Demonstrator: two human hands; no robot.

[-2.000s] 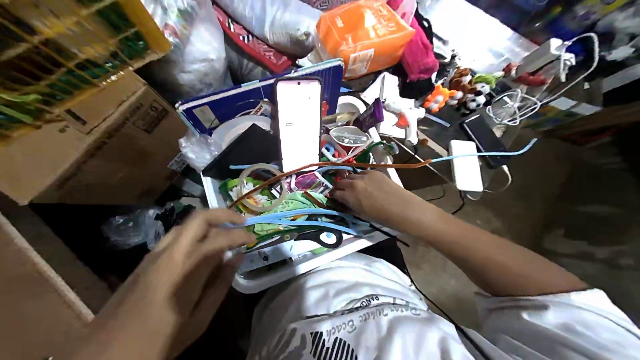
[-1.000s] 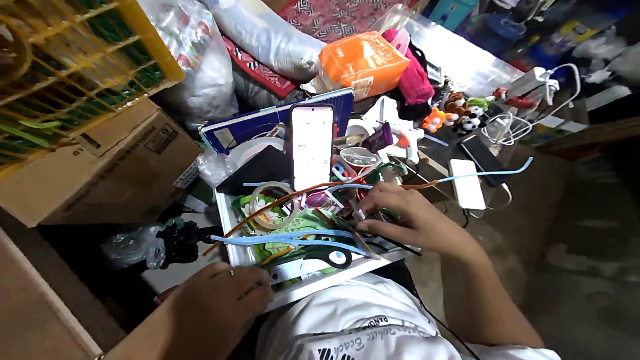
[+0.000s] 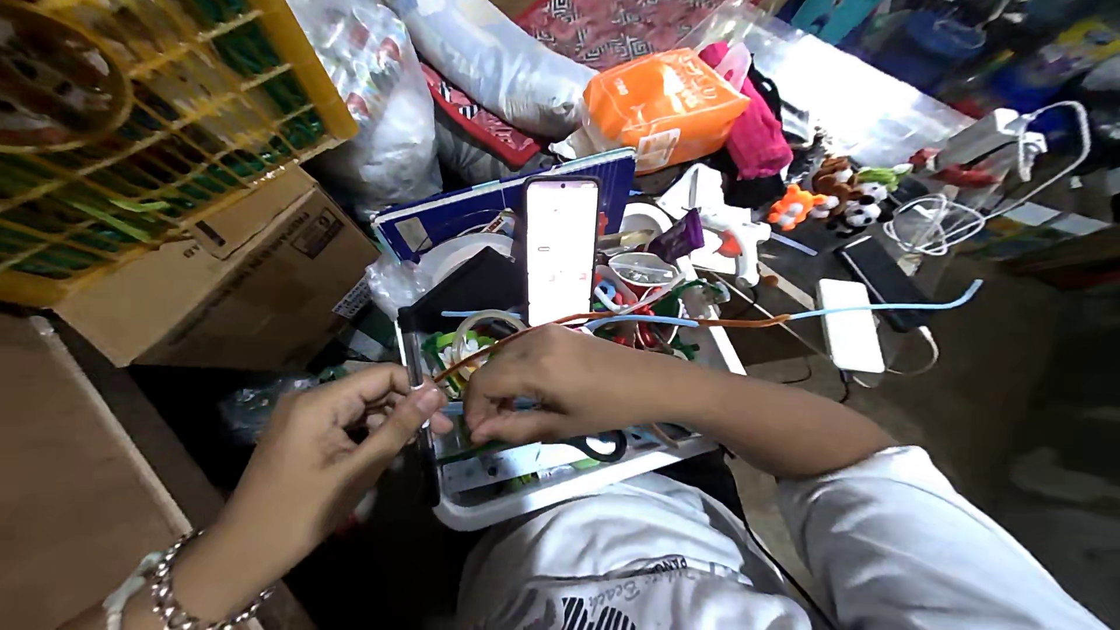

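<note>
My left hand [image 3: 350,437] pinches the ends of blue and brown pipe cleaners between thumb and fingers at the left edge of a white tray [image 3: 560,503]. My right hand [image 3: 542,381] is close beside it over the tray, fingertips curled together; whether something thin lies between them cannot be told. A long brown and light blue pipe cleaner [image 3: 875,307] extends behind my right hand to the right. Under the hands lie a roll of clear tape [image 3: 479,337], green pieces and scissors with a black handle [image 3: 604,446]. A lit phone [image 3: 562,254] stands upright at the tray's back.
A yellow plastic crate [image 3: 324,70] rests above a cardboard box [image 3: 236,297] at left. Behind the tray are a blue folder [image 3: 612,184], an orange package [image 3: 661,109] and stuffed bags. At right lie small plush toys [image 3: 844,197], a white power bank [image 3: 849,328], a dark phone [image 3: 884,280] and cables.
My left hand has moved up from the tray's front left to the pipe cleaner ends. My right hand has moved left across the tray to beside it.
</note>
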